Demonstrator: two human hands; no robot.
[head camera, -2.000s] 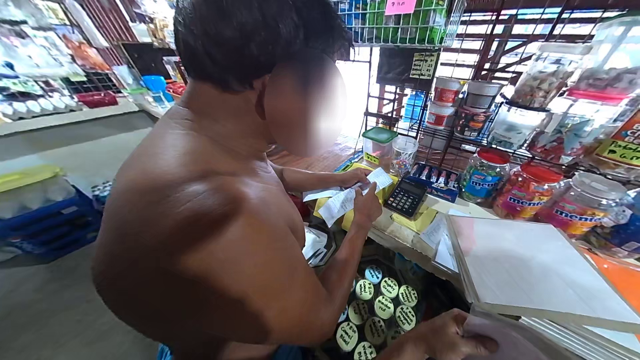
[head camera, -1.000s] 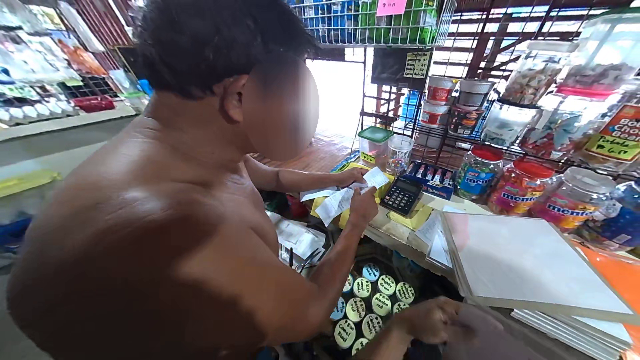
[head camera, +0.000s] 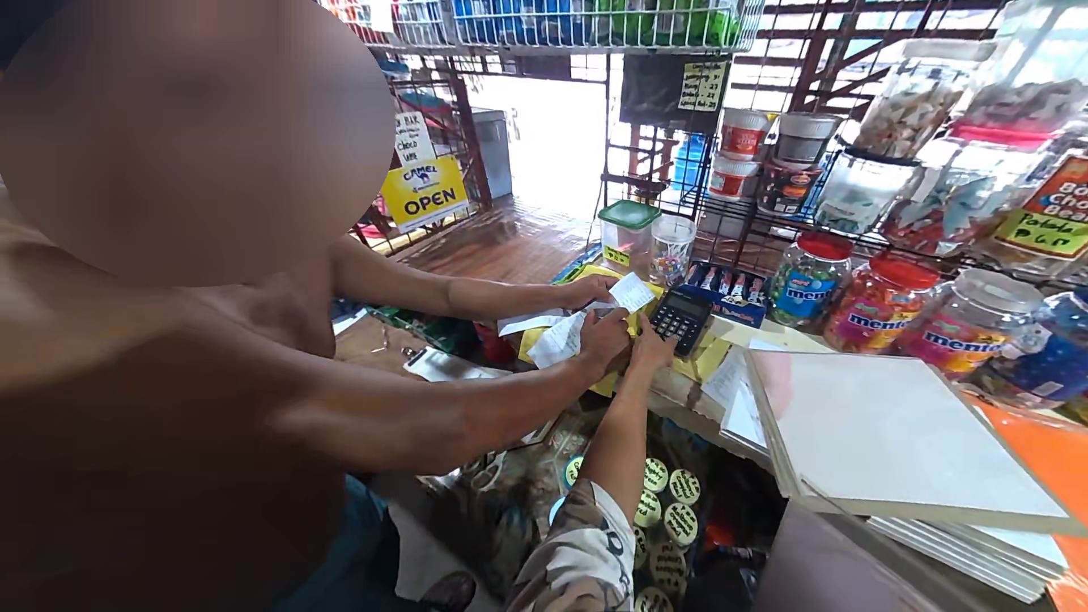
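My left hand (head camera: 653, 347) reaches up from the bottom centre, from a patterned sleeve (head camera: 586, 544). It holds nothing that I can see. One finger points up beside the paper slips, and the other fingers lie at the lower left edge of a black calculator (head camera: 682, 316). Another person's two hands hold a small written slip (head camera: 631, 293) and a crumpled white paper (head camera: 558, 342) just left of mine. Yellow paper (head camera: 704, 360) lies under and beside the calculator. My right hand is out of view.
The other person's bare torso (head camera: 170, 442) fills the left. Candy jars (head camera: 880, 304) and a green-lidded container (head camera: 629, 228) line the counter's back. A white board (head camera: 892, 425) lies at right on stacked sheets. Below the counter are round labelled lids (head camera: 681, 523).
My left hand has moved from low at the right, near the white board, up to the calculator and slips. The other person's head and torso now fill more of the left side.
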